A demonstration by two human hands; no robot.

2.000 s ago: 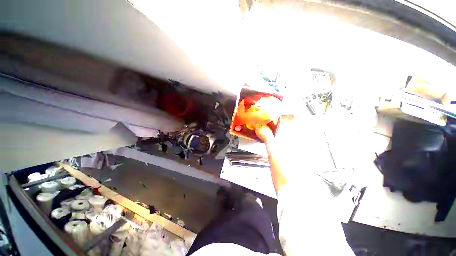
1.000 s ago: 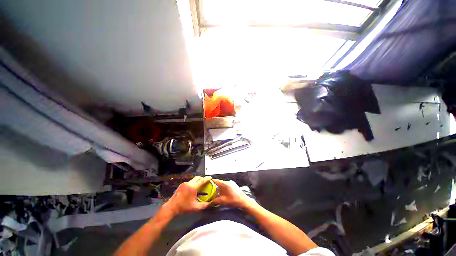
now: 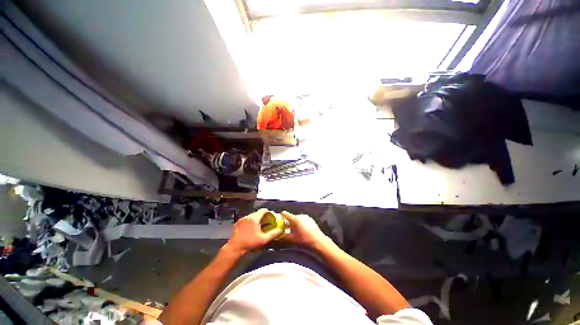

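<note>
A yellowish ring, apparently a tape roll, is held between both hands in front of the wearer's body. My left hand is closed around its left side. My right hand grips its right side. The far side of the ring is partly hidden by the fingers, and fine detail is blurred.
An orange-red bag or box and dark metal strips are on the sunlit bench. Black cloth or plastic lies at right. A machine-like object is at left. Offcuts litter the floor.
One hand was in the orange-red container two seconds ago. Since then the view has swung round and both hands have come together on the ring, which is now tilted differently than one second ago.
</note>
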